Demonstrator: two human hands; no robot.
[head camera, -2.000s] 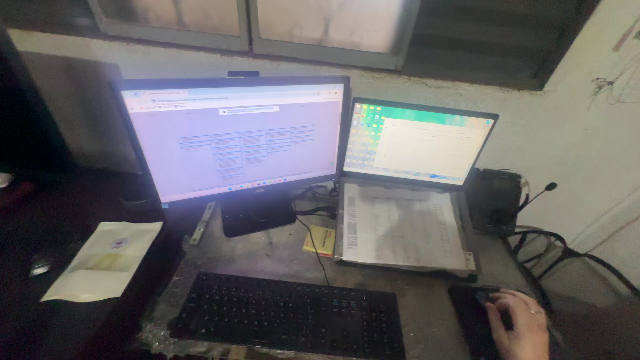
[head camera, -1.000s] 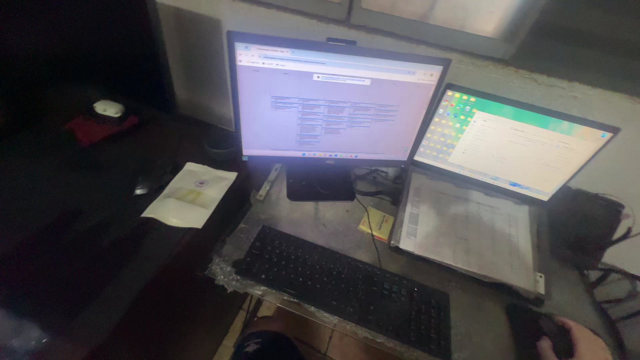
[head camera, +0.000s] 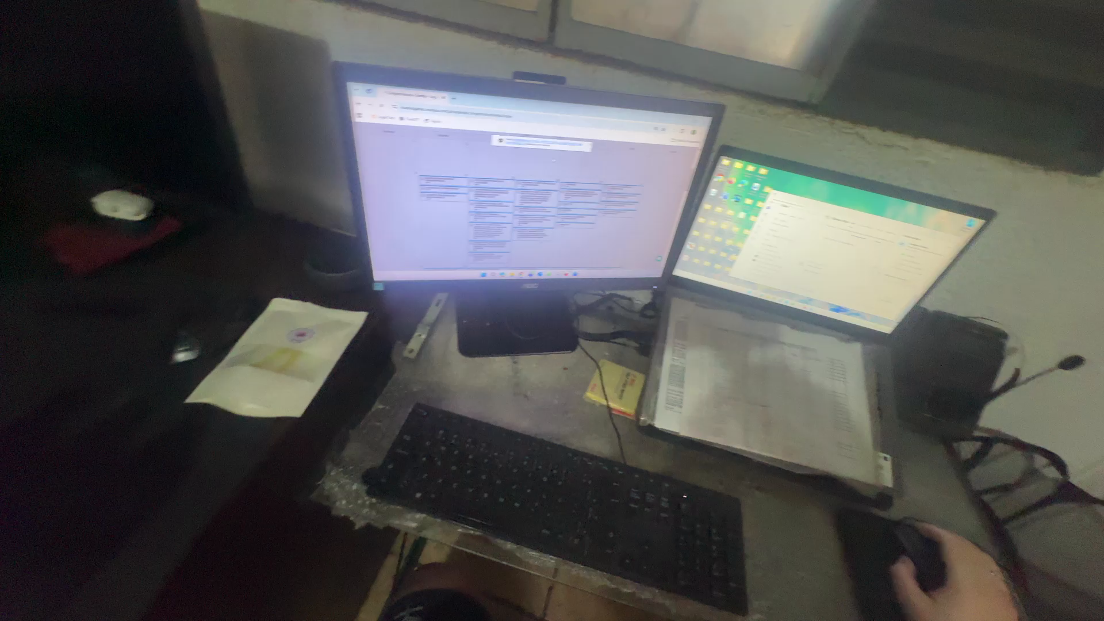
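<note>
My right hand (head camera: 957, 578) rests on a black computer mouse (head camera: 921, 552) at the lower right, over a dark mouse pad (head camera: 862, 548). To its left lies a black keyboard (head camera: 561, 500), which no hand touches. A lit monitor (head camera: 526, 207) stands behind the keyboard with a table-like page on it. Beside the monitor, an open laptop (head camera: 828, 241) shows a desktop and a white window; printed papers (head camera: 768, 388) cover its keyboard area. My left hand is out of view.
A yellow pad or packet (head camera: 616, 388) lies between the monitor stand (head camera: 516, 326) and the papers. A pale pouch (head camera: 280, 358) and a white object on red cloth (head camera: 122, 204) lie at left. Cables (head camera: 1026, 466) hang at right, below a small microphone (head camera: 1070, 363). Plastic film (head camera: 354, 496) edges the desk.
The view has swung left over these two seconds, bringing the white object and red cloth into sight. My right hand stays at the mouse.
</note>
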